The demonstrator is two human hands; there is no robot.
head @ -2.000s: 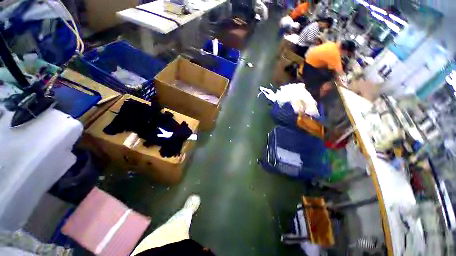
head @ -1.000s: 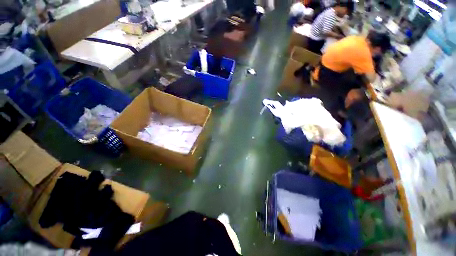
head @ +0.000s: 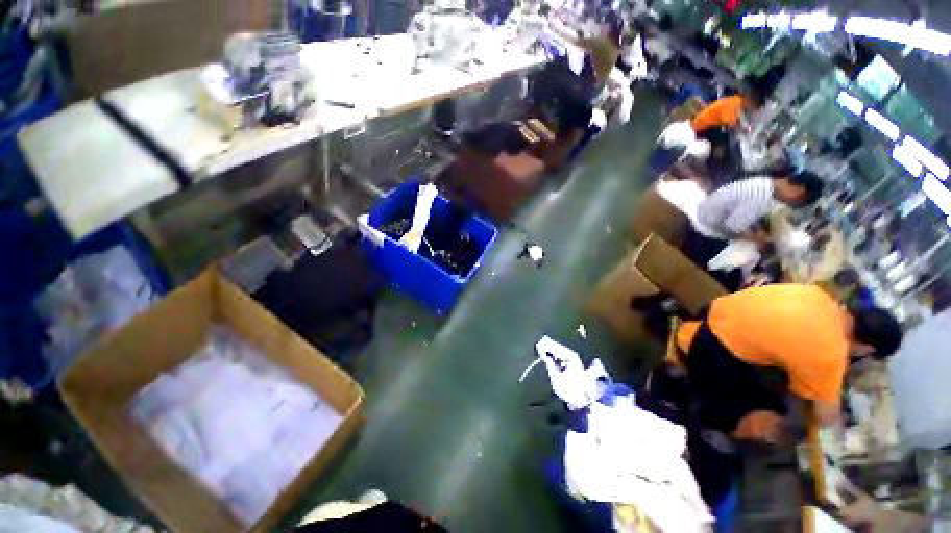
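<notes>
Neither of my hands shows in the head view. A patterned pale sleeve [head: 52,507] is cut off at the bottom left corner. Nearest in front of me is an open brown cardboard box [head: 290,352] with white material [head: 235,422] inside. Farther on, a blue crate [head: 417,273] stands on the green floor with dark material and a whitish strip in it. A dark shape with a pale edge, perhaps my own leg and foot, is cut off at the bottom edge.
A white table [head: 94,177] with sewing machines [head: 255,89] runs along the left. White fabric [head: 636,458] is heaped on the right. A person in an orange top [head: 782,333] bends at the right worktable, with others behind. The green aisle [head: 469,364] runs between.
The view has moved forward along the aisle. The box with black pieces, the iron and the pink square have left the picture. The open box, blue crate and orange-topped person appear nearer.
</notes>
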